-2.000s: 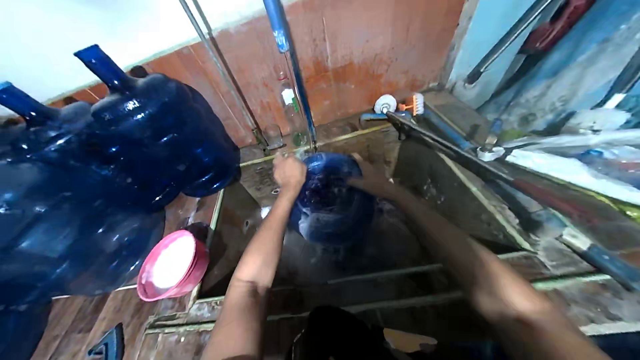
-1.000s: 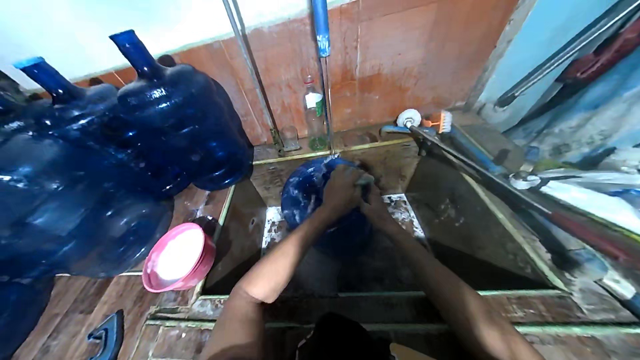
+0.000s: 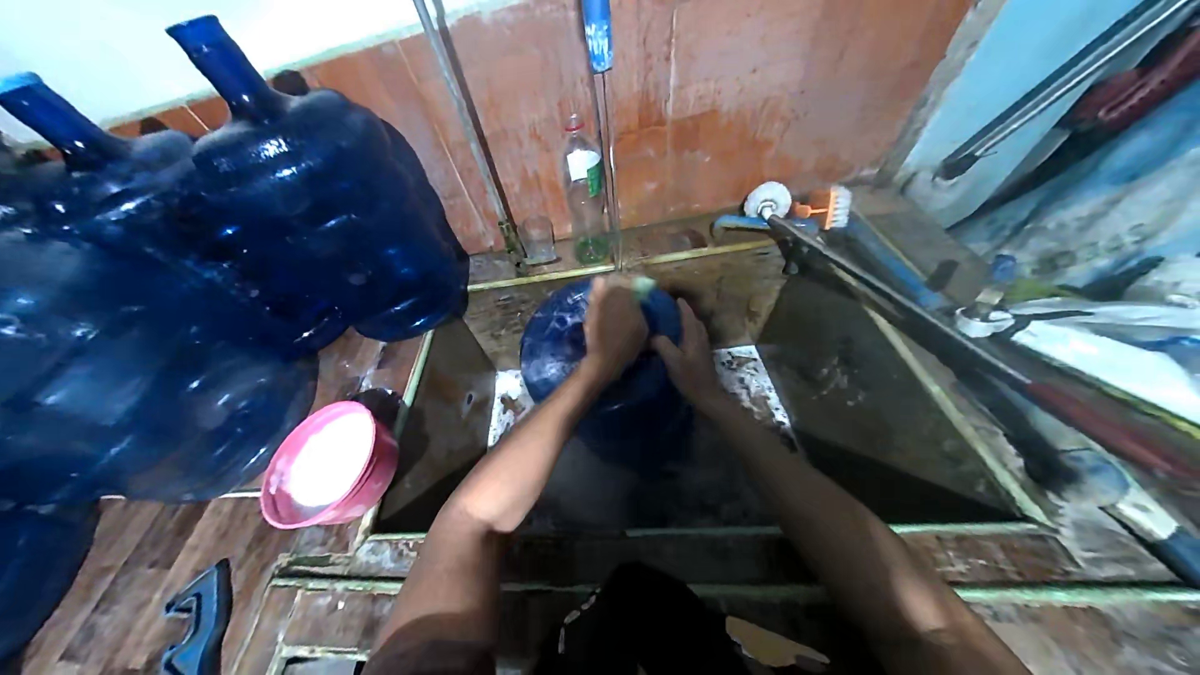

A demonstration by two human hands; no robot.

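A large blue plastic water jug (image 3: 553,352) stands in a sunken tiled basin (image 3: 891,422) in front of me. My left hand (image 3: 616,328) is on the top of the jug, closed around a small pale green and whitish thing (image 3: 643,285), perhaps a scrubbing pad, mostly hidden by the fingers. Against the jug's right side rests my right hand (image 3: 689,361), its fingers spread along the blue wall. The lower part of the jug is dark and hard to make out.
Several blue water jugs (image 3: 319,206) crowd the left side. Beside the basin sits a pink bowl (image 3: 366,478) with white contents. A plastic bottle (image 3: 586,187) and a clear cup (image 3: 538,240) stand at the back ledge. Long-handled brushes (image 3: 900,309) lie along the right edge.
My left hand has moved from the jug's left side to its top. My right hand has come down along the jug's right side.
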